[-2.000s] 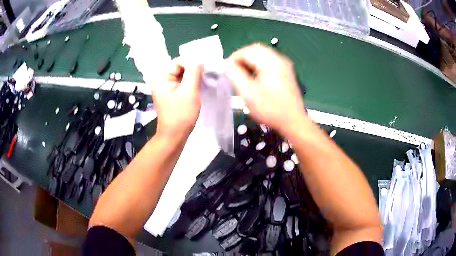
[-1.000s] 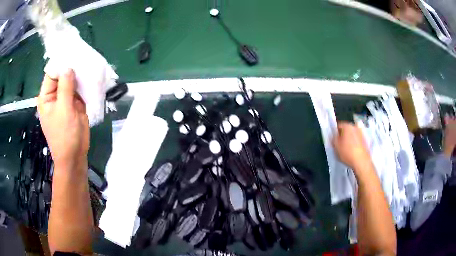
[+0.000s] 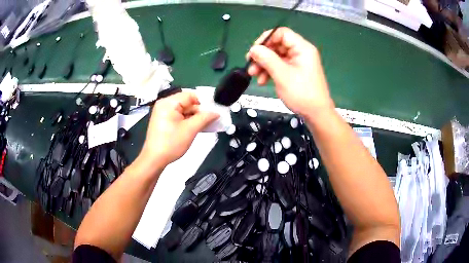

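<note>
My right hand [image 3: 290, 67] holds a black unit [image 3: 232, 86] by its thin stem, with the flat oval body hanging down to the left. My left hand [image 3: 175, 123] pinches a white poly bag [image 3: 218, 116] at its end, just below the oval body. Whether the body touches the bag's mouth I cannot tell. A stack of empty bags [image 3: 172, 192] lies below my left hand. A heap of units [image 3: 247, 215] with white round ends lies right of the stack. A second heap [image 3: 85, 169] lies at the left.
White bunched material [image 3: 126, 49] hangs beyond my left hand, with a black holder [image 3: 168, 93] at its lower tip. Several units lie spaced along the green belt [image 3: 370, 77]. Bagged units [image 3: 421, 200] lie at the far right by a small cardboard box [image 3: 455, 149]. Clear trays are beyond the belt.
My right hand has left the bagged units and come back to the centre, now holding a unit. My left hand has moved right from the bunched material and now holds a bag. The view has shifted.
</note>
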